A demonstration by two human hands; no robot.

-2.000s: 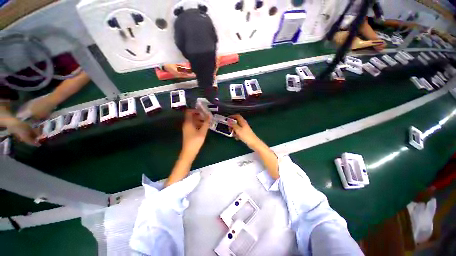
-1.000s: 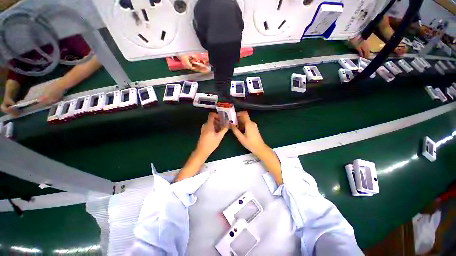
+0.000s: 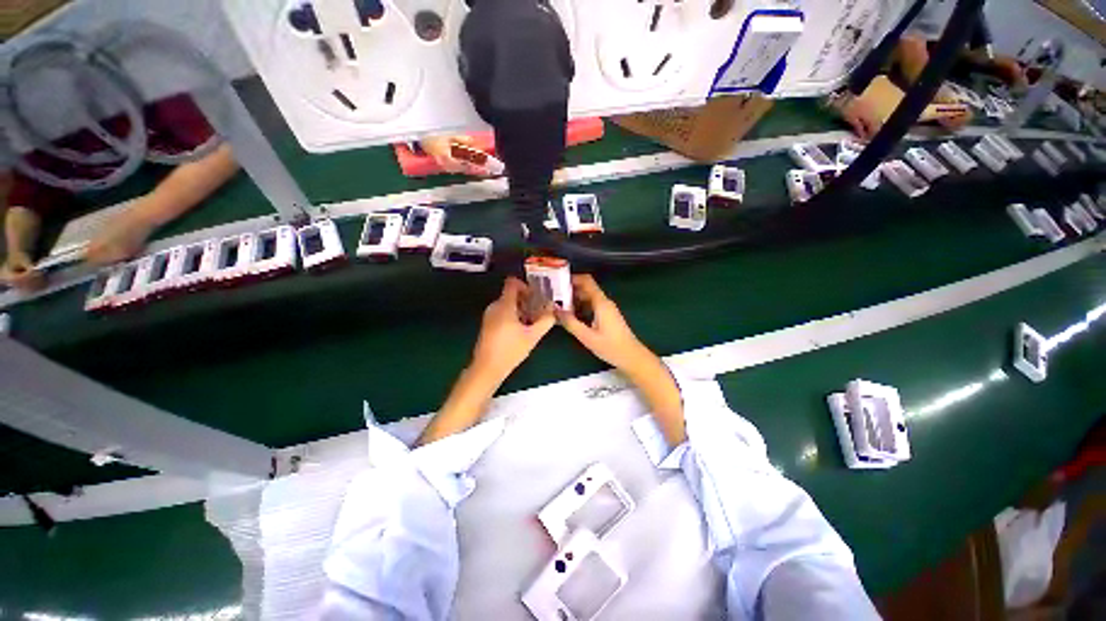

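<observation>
My left hand (image 3: 511,325) and my right hand (image 3: 603,320) are together over the near part of the belt. Both grip one device unit (image 3: 549,281), held upright between the fingers, with a white face and an orange-red top edge. A greyish part shows at its left side by my left fingers; whether it is separate I cannot tell. Two white front shells (image 3: 581,582) lie overlapping on the white sheet (image 3: 497,534) between my forearms.
Device units (image 3: 233,257) stand in a row on the green belt (image 3: 679,291). A white socket strip (image 3: 412,73) with a black plug (image 3: 516,73) hangs in front. Stacked shells (image 3: 871,423) lie at right. People's arms (image 3: 182,194) reach in across the belt. A cardboard box (image 3: 697,127) stands behind.
Both hands have come together on the unit, which is now upright. Units on the belt have shifted left. A cardboard box has appeared behind the belt.
</observation>
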